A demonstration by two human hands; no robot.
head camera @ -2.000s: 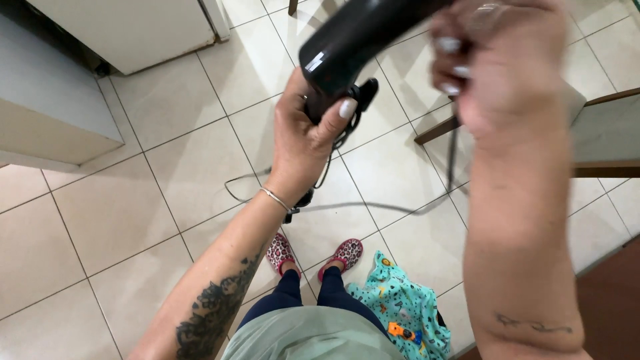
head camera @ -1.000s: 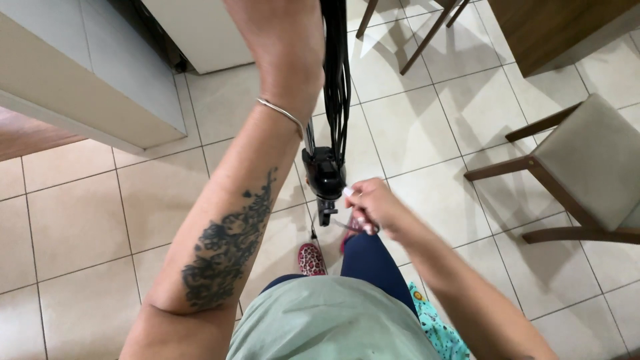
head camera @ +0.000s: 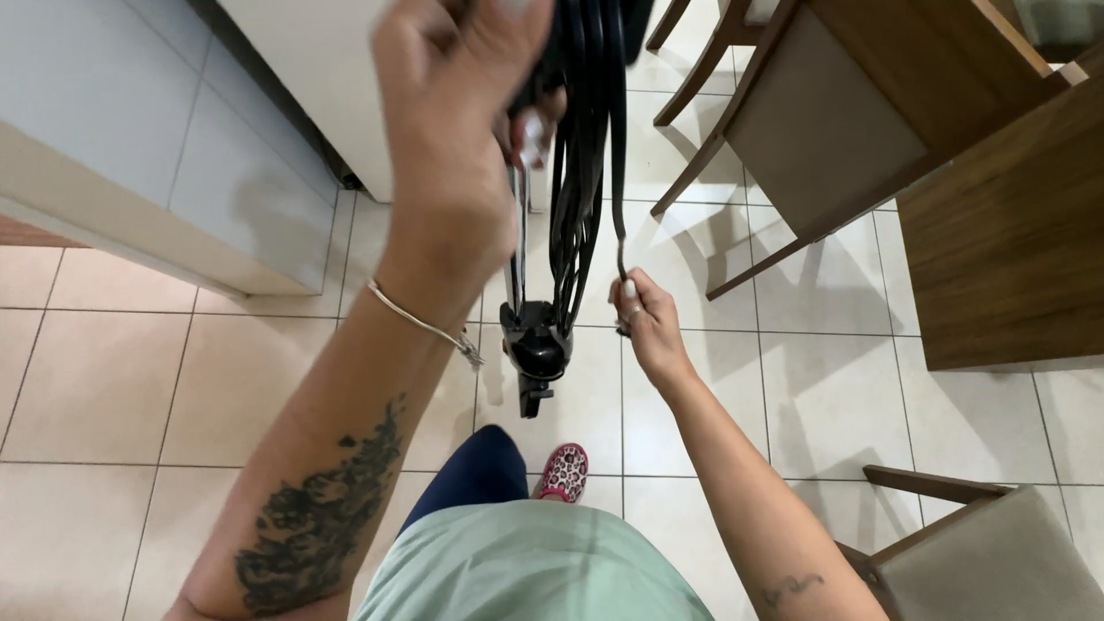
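Note:
A black appliance with a metal tube (head camera: 518,250), possibly a stick vacuum cleaner, hangs in front of my body. Its black jointed lower part (head camera: 537,345) is over the floor, above my foot. Many loops of black power cord (head camera: 582,198) run along the tube. My left hand (head camera: 457,112), partly blurred, is curled round the upper part at the top of the view, which cuts off the rest. To the right of the loops, my right hand (head camera: 642,315) pinches a single strand of cord near its lower end; a small dark piece shows beneath the fingers.
Wooden chairs with padded backs (head camera: 832,112) stand at the upper right, beside a wooden table (head camera: 1009,233). Another chair (head camera: 992,561) is at the lower right. A low tiled wall (head camera: 129,129) and a white cabinet or appliance (head camera: 328,69) are on the left. Floor tiles lie below.
My right hand has moved from beside the black lower part out to the right, with cord in its fingers. The cord, trailing loose across the floor two seconds ago, now hangs in loops.

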